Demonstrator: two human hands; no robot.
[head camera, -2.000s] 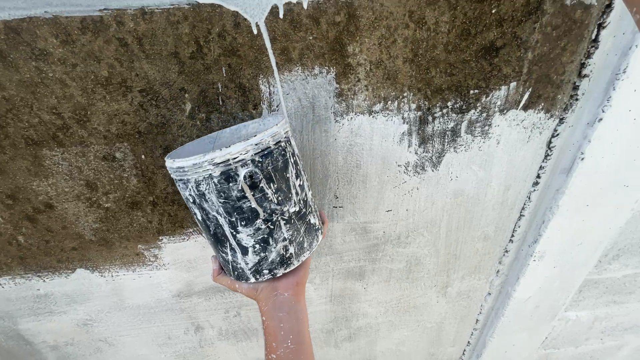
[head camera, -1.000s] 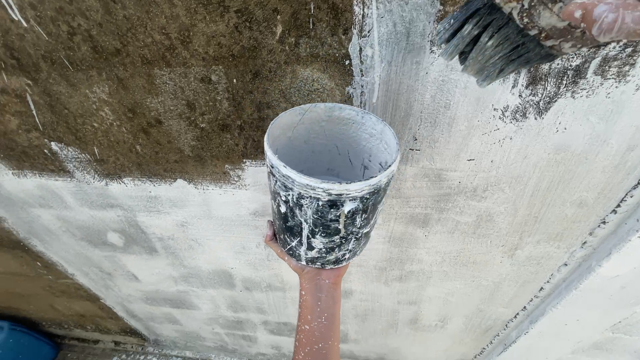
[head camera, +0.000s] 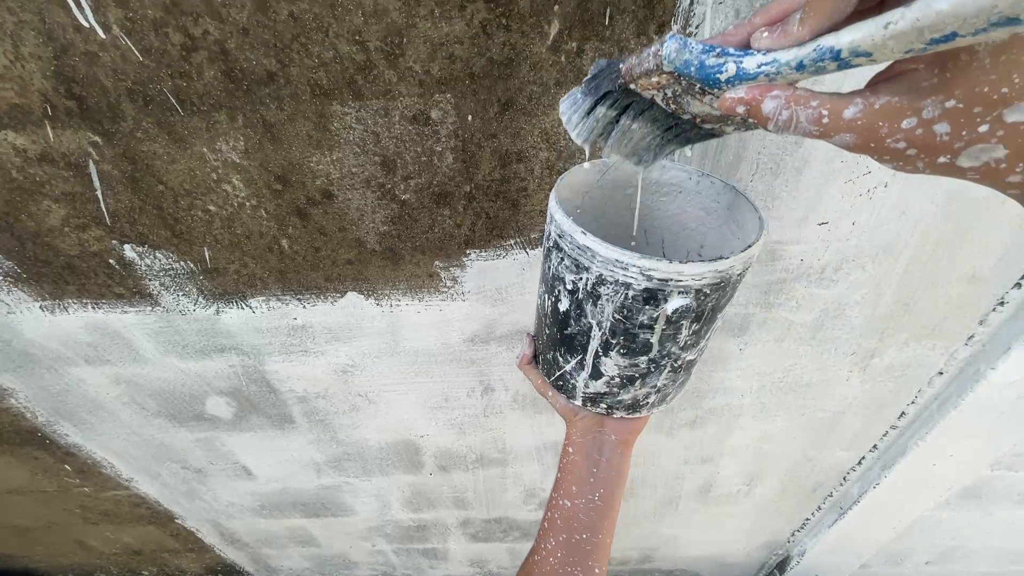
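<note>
A black bucket (head camera: 632, 328), streaked with white paint, rests tilted on my left hand (head camera: 588, 408), which grips it from below with the thumb on its left side. Pale paint coats the inside wall. In my right hand (head camera: 848, 104), at the upper right, is a wide paintbrush (head camera: 696, 72) with a blue and white paint-crusted handle. Its dark, paint-wet bristles hang just above the bucket's rim, and thin drips of white paint fall from them toward the opening. White spatters dot both hands.
Behind the bucket stands a wall, with white paint (head camera: 384, 384) on its lower and right parts and a bare brown area (head camera: 304, 144) at the upper left. A raised ledge (head camera: 896, 440) runs diagonally at the lower right. Brown ground (head camera: 80, 496) lies at the lower left.
My right hand and the brush have come from the upper right to above the bucket. The bucket, still in my left hand, leans differently than at first. The view has shifted.
</note>
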